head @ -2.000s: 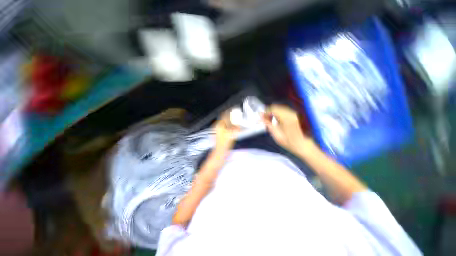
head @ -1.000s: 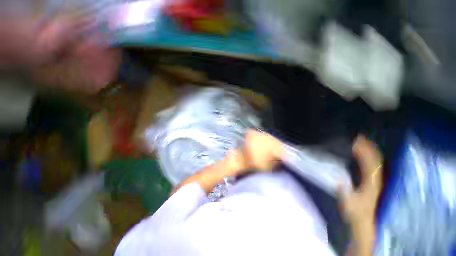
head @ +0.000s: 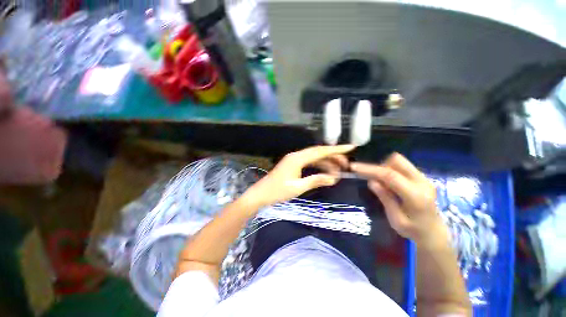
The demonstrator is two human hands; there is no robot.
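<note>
My left hand (head: 296,174) and my right hand (head: 403,189) are close together just below the winding posts (head: 347,121). Their fingertips pinch a short visible stretch of white cable (head: 352,176) between them; the rest of it is hidden by the fingers. The two white posts stand upright on a black arm of the winding machine (head: 428,74), with nothing seen wound on them. A cable hank (head: 323,217) lies across my lap below the hands, its ends pointing right. It reaches from the loose cable pile (head: 180,213) at the left.
The blue tray (head: 510,235) with white bundles is at the right, beside my right forearm. A green-topped bench (head: 248,110) at the upper left holds red and yellow rolls (head: 202,77) and white cables. A cardboard box (head: 118,186) surrounds the pile. A pinkish-red shape (head: 28,139) is at the left edge.
The view has swung back to face the machine. My hands, apart with the hank between them a second ago, are now together near the posts. The hank lies on my lap, out of my hands.
</note>
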